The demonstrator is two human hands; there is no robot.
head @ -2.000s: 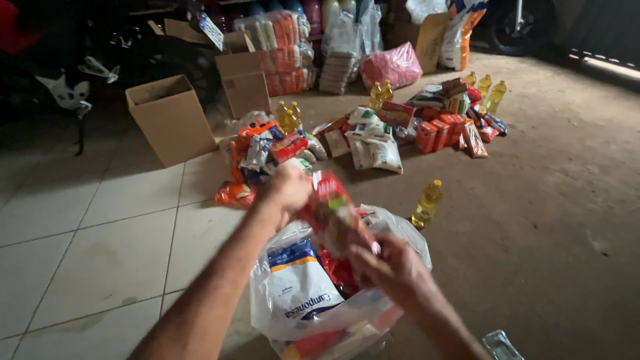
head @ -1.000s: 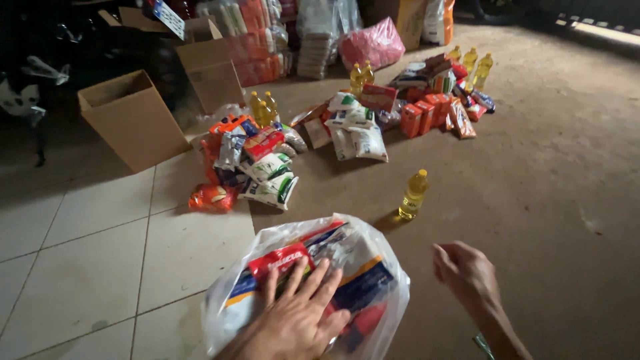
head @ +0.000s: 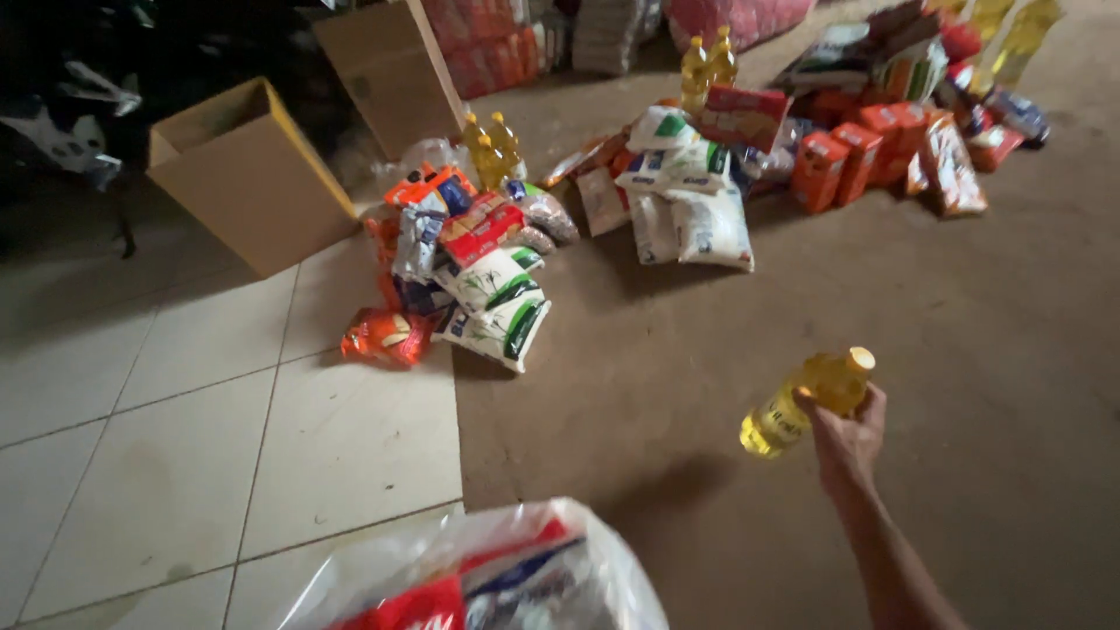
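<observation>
My right hand (head: 847, 429) grips a clear plastic bottle of yellow cooking oil (head: 779, 413) near its capped end. The bottle is tilted, held over the brown floor, its shadow falling to the left. At the bottom edge is an open clear plastic bag (head: 626, 560), cut off by the frame, with red, blue and silvery packets inside. My left hand is out of view. Beyond the bag lies a pile with white sacks (head: 499, 328), a red packet (head: 481, 229) and an orange packet (head: 385, 337).
An open cardboard box (head: 254, 188) stands at the left on white tiles, another cardboard box (head: 389, 79) behind it. Farther off are more white packets (head: 713, 227), orange-red cartons (head: 820, 171), oil bottles (head: 696, 74) and a pink bundle (head: 739, 17).
My right hand has taken hold of the oil bottle that stood on the floor and tilted it. My left hand, earlier on the packets in the bag, has left the view. The view has shifted.
</observation>
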